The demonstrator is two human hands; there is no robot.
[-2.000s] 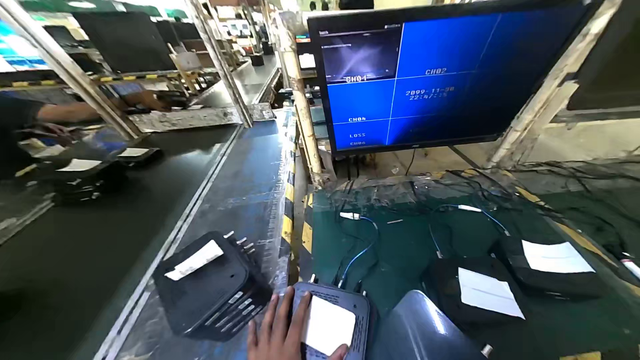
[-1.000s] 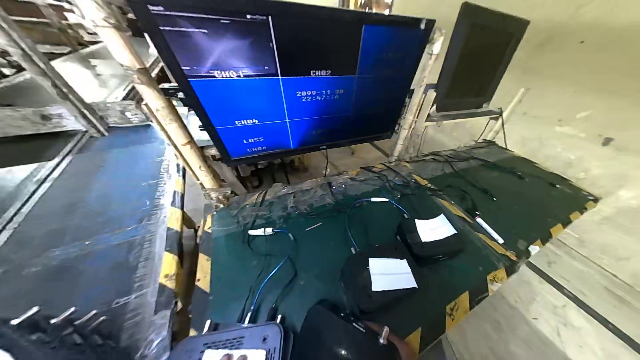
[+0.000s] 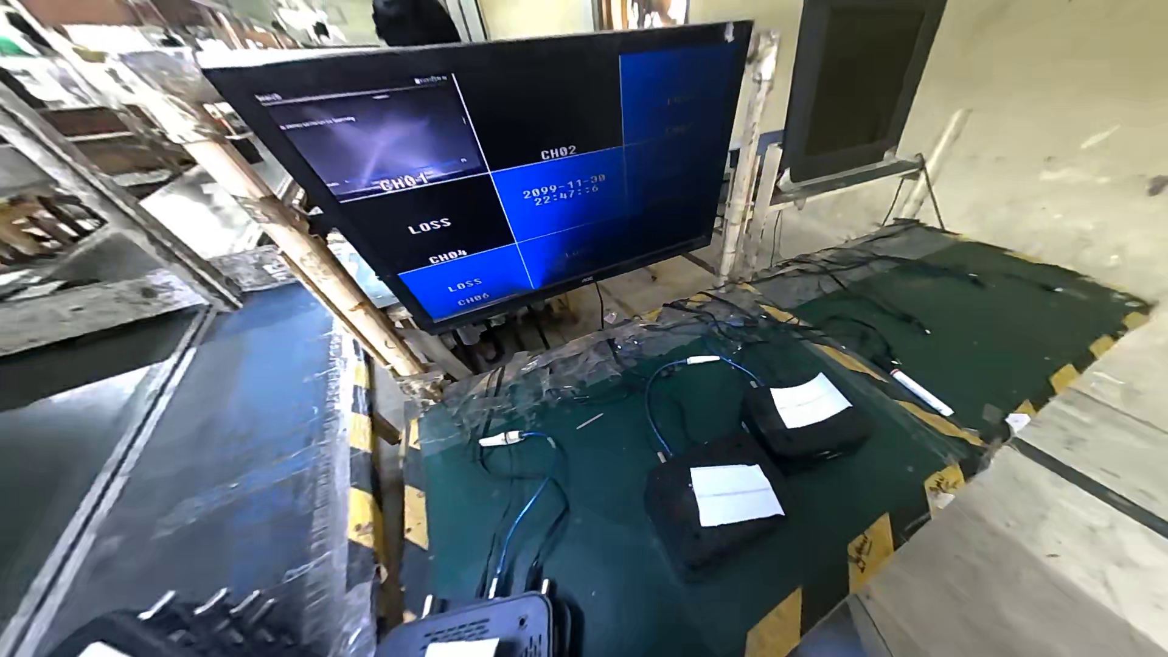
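Observation:
Neither of my hands shows in the head view at this moment. A black box with a vented top and a white paper [image 3: 484, 622] lies at the bottom edge, partly cut off, with a blue cable [image 3: 522, 525] running to its back. Two black boxes with white papers rest farther right on the green bench top: one nearer [image 3: 712, 511] and one behind it [image 3: 805, 422], joined by a blue cable [image 3: 650, 392]. At the lower left, a black device with metal connectors [image 3: 214, 610] is cut off by the frame.
A large monitor [image 3: 511, 173] on bamboo posts [image 3: 274, 224] stands behind the bench. A dark screen [image 3: 844, 87] is at the back right. A white marker pen [image 3: 922, 392] and loose cables lie on the bench. The conveyor belt [image 3: 228, 438] runs along the left.
The view has swung to the right. My hand, on the vented box two seconds ago, is out of view. The glossy dark object beside that box is no longer seen.

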